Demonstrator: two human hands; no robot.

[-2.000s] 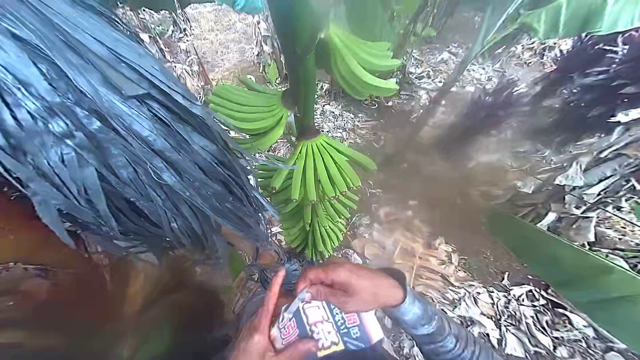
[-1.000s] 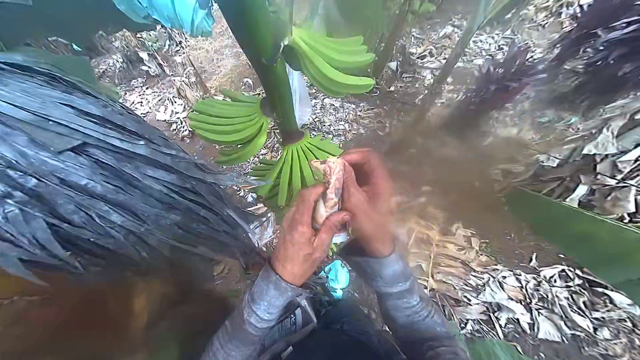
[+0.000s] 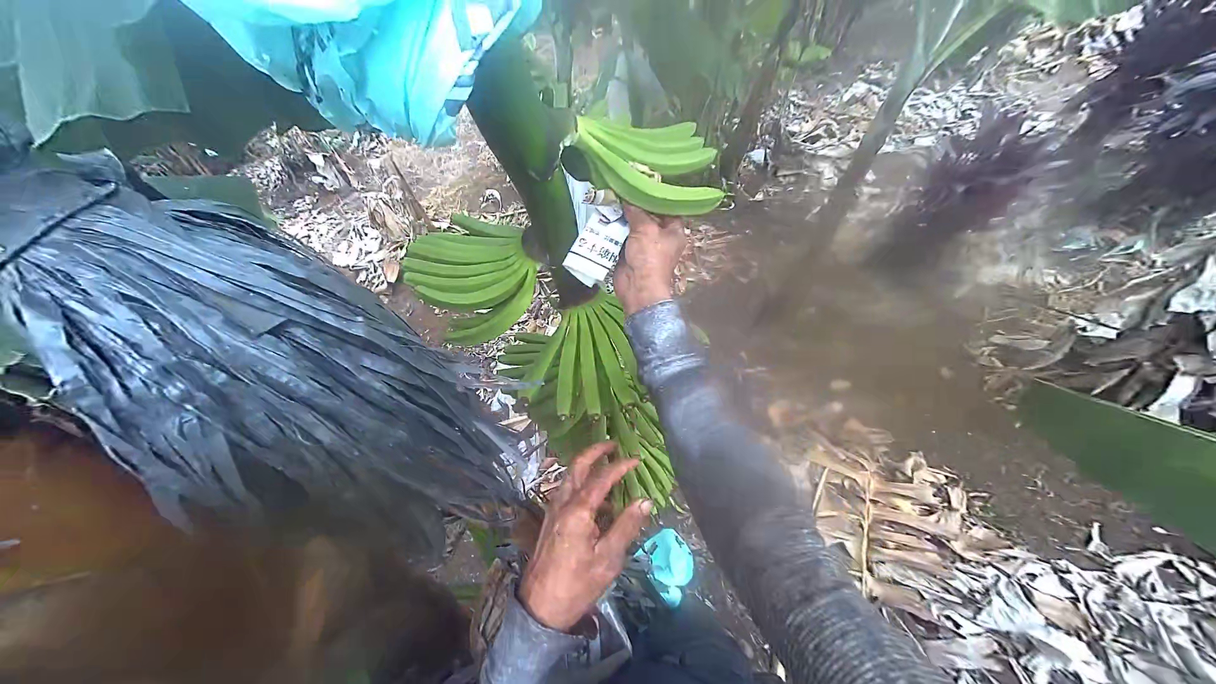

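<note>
A green banana bunch hangs from a thick green stalk point(image 3: 518, 142), with an upper right hand of bananas point(image 3: 655, 171), a left one point(image 3: 470, 275) and lower ones point(image 3: 594, 370). My right hand point(image 3: 651, 256) reaches up to the underside of the upper right bananas, its fingers at folded printed paper point(image 3: 598, 245) that lies against the stalk; whether it grips the paper is unclear. Below the bunch, my left hand point(image 3: 584, 541) is raised with fingers apart and holds nothing.
A bundle of grey plastic strips point(image 3: 256, 351) fills the left side. Blue plastic film point(image 3: 370, 57) hangs at the top left. A small blue plastic piece point(image 3: 668, 560) is near my left hand. Dry leaves point(image 3: 1073, 608) cover ground at the right, beneath a green leaf point(image 3: 1121, 456).
Both hands were together on crumpled paper one second ago. They have parted: my right hand has gone up to the upper bananas, and my left hand has let go and lowered.
</note>
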